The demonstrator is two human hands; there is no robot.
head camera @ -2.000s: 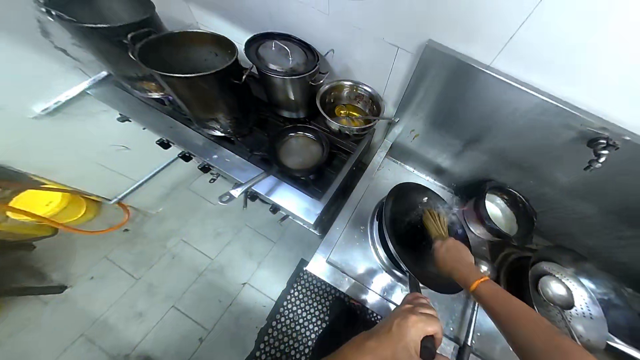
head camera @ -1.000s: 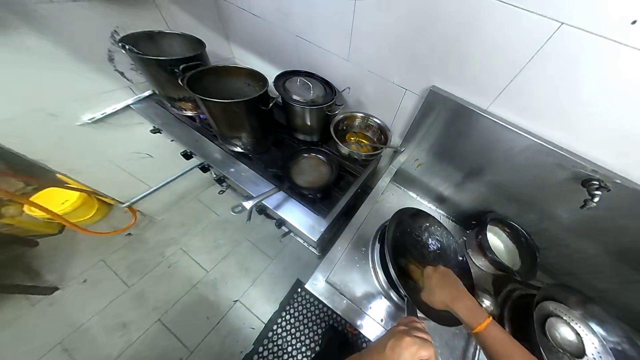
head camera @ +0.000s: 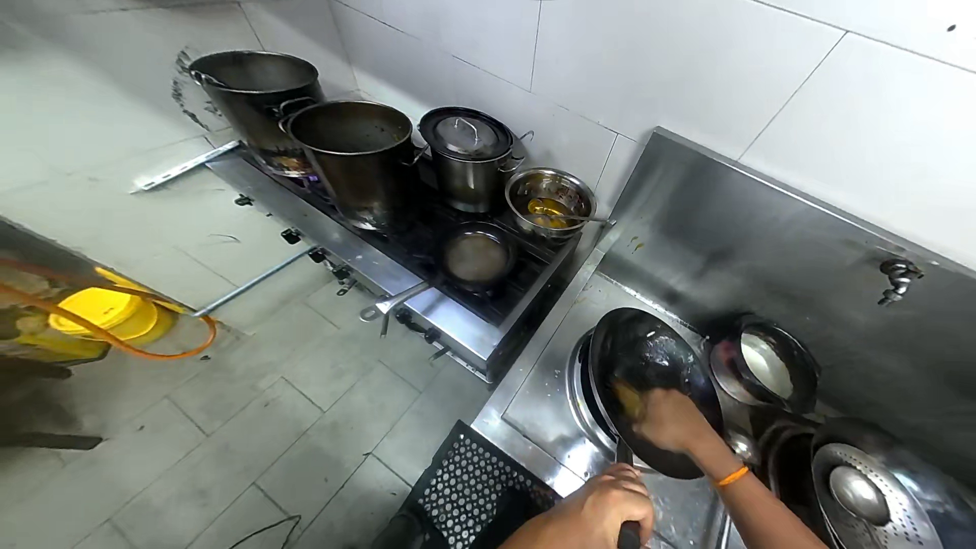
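Note:
A black wok (head camera: 663,366) tilts over the round burner ring (head camera: 578,396) of a steel wok station at the lower right. My left hand (head camera: 616,505) is closed around the wok's dark handle (head camera: 625,451) at the bottom. Inside the wok, my right hand (head camera: 671,419) grips a straw-coloured bamboo brush (head camera: 629,398), its bristles against the left inner wall; an orange band circles that wrist. Water glistens on the wok's upper inner surface.
Left, a gas range (head camera: 457,309) bears large stockpots (head camera: 352,164), a lidded pot (head camera: 471,171), a steel bowl (head camera: 550,200) and a frying pan (head camera: 477,258). Right are a pot (head camera: 774,366), a perforated skimmer (head camera: 877,496) and a wall tap (head camera: 900,280). A perforated mat (head camera: 476,480) lies below.
My right hand and the brush have moved from the wok's upper part, seen two seconds ago, down to its left inner wall. My left hand keeps hold of the handle. The view has shifted.

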